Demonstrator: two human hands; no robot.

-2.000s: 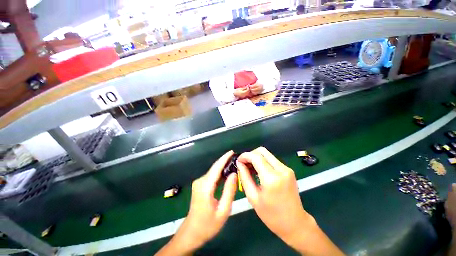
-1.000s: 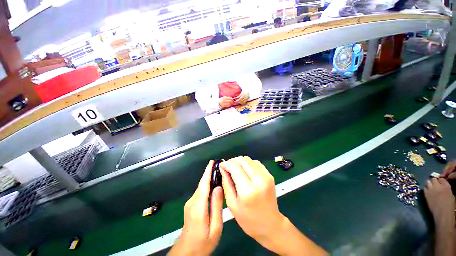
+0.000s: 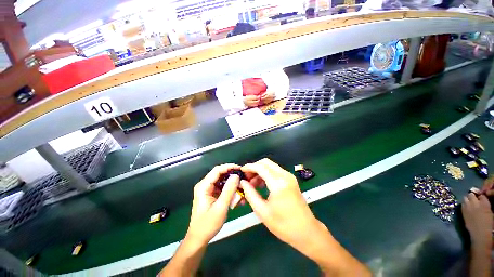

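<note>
A part-built unit, a small rounded black shell with a yellow and white patch at its lower side, is held between both hands above the belt's near edge. My left hand grips it from the left, thumb on its front. My right hand has its fingertips on its right side. Fingers hide much of the shell, and I cannot tell whether a small part is pinched there.
The green belt carries several similar units, one beyond my right hand. A white strip edges it. At right are a dark-silver component pile, a beige pile, several units and a neighbour's hand. A person sits opposite.
The unit has been turned between my fingers, so its yellow and white patch shows again. My left fingers now curl around it more. The view has shifted, and units on the belt appear slightly further left.
</note>
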